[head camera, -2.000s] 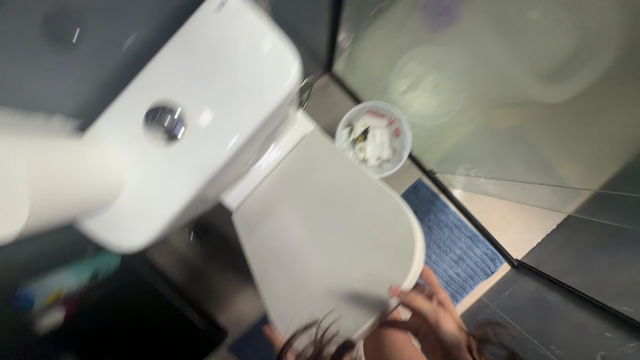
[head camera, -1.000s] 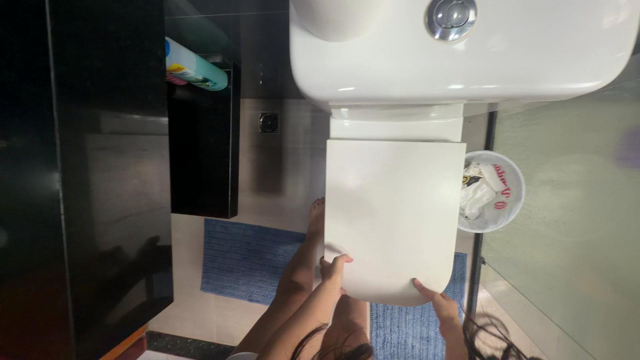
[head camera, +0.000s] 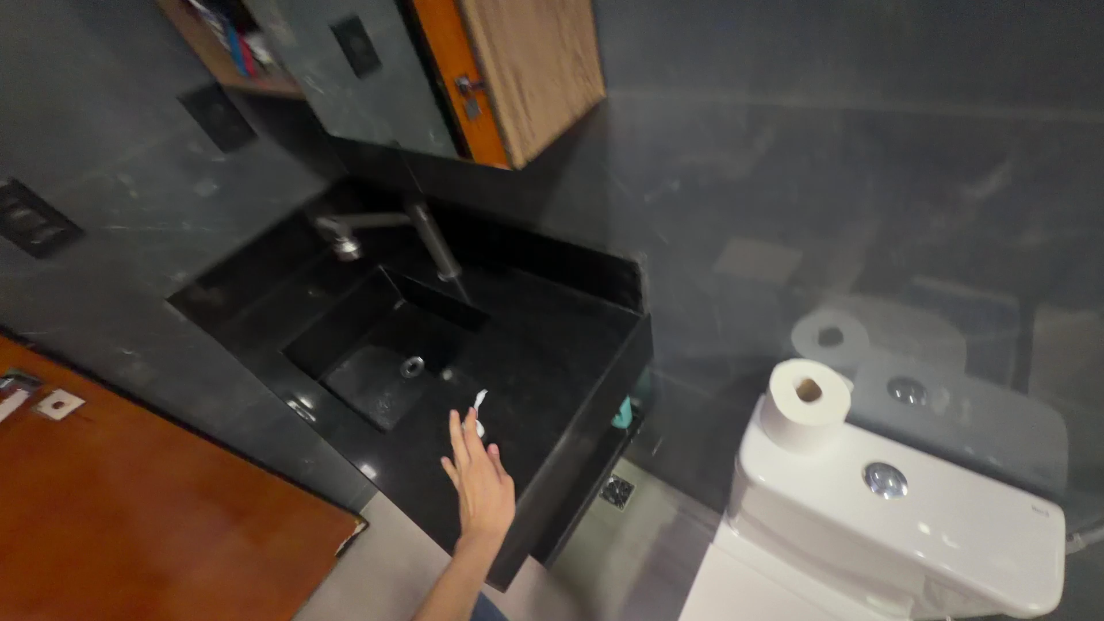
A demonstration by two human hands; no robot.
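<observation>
My left hand (head camera: 483, 496) reaches over the black stone washbasin counter (head camera: 552, 345), its fingers spread and pointing at the basin. Just beyond the fingertips, and partly hidden by them, lies a small white thing (head camera: 480, 399), perhaps crumpled paper or a small tube; whether the fingers touch it cannot be told. The sunken basin (head camera: 371, 379) with a metal drain is left of the hand, and a metal faucet (head camera: 431, 241) stands behind it. My right hand is out of view.
A white toilet tank (head camera: 949, 526) at the right bears a toilet paper roll (head camera: 798, 410) and a round flush button. A mirrored wooden cabinet (head camera: 543, 69) hangs above the counter. An orange-brown door (head camera: 155, 500) fills the lower left. A floor drain (head camera: 617, 492) lies near the counter.
The view has swung from the toilet to the washbasin. One second ago both my hands were at the closed toilet lid; now my left hand is over the counter and my right hand has left the view.
</observation>
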